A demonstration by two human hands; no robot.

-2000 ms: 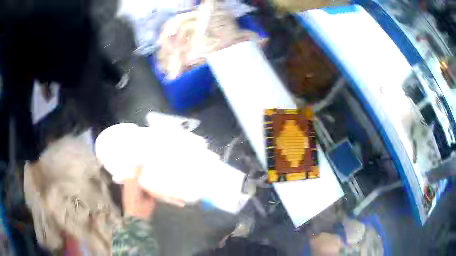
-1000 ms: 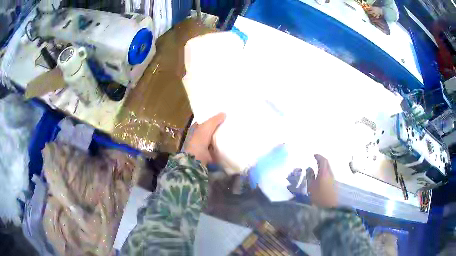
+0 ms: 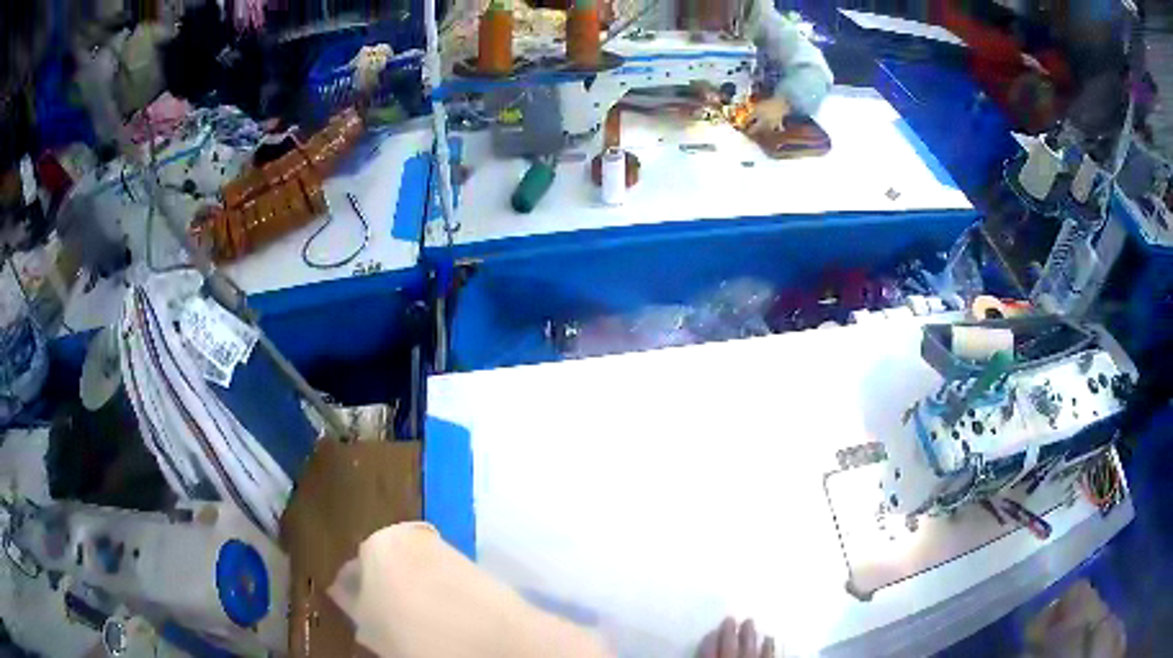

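A smooth, pale beige piece, probably a folded fabric bundle [image 3: 450, 598], lies at the bottom left, over the brown cardboard [image 3: 347, 508] and the near-left corner of the white table [image 3: 618, 476]. A small skin-toned patch at its left end may be a fingertip of my left hand; the rest of that hand cannot be made out. Only the fingertips of my right hand [image 3: 738, 638] show at the bottom edge, over the table's front. The sewing machine [image 3: 1016, 405] is at the right, its needle light on.
Snips [image 3: 1023, 517] lie beside the machine. A second machine head with a blue handwheel [image 3: 242, 582] is at the lower left. White striped pieces with a label [image 3: 212, 341] hang above it. Across, a person's hand [image 3: 769, 116] works at another machine, near orange cones [image 3: 583, 35].
The view has swung up and left, so the facing table now shows. The bright white bundle between my hands is no longer seen there; both hands are now mostly out of sight at the bottom.
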